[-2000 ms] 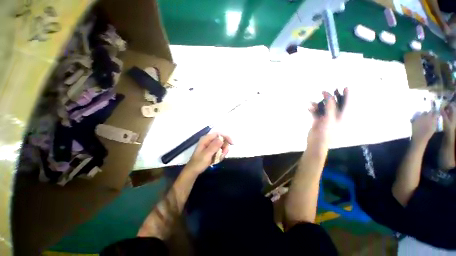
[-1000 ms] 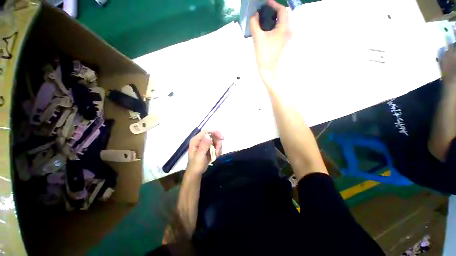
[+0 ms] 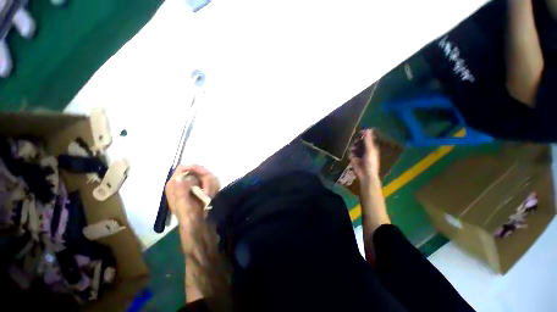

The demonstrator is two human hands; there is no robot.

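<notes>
My left hand [image 3: 190,187] is at the near edge of the white sheet [image 3: 262,73], closed around a beige shell [image 3: 200,195] whose end sticks out below the fingers. The hammer [image 3: 178,149] lies on the sheet beside this hand, its black grip towards me and its round head away. My right hand [image 3: 366,155] is below the table edge, over the small lower box [image 3: 391,157]. Something dark shows by its fingers; whether it is held is unclear. Pale pieces [image 3: 347,176] lie under it.
The parts carton [image 3: 129,250] full of mixed shells stands at left. Beige shells [image 3: 111,180] and a black one [image 3: 82,163] lie by its edge. A blue stool [image 3: 421,122], another open box [image 3: 488,213] and a neighbouring person's arm [image 3: 524,55] are at right.
My right hand has moved from the far edge of the sheet down to the lower box. My left hand still holds the beige shell. The view has turned, and the lower box has come into sight.
</notes>
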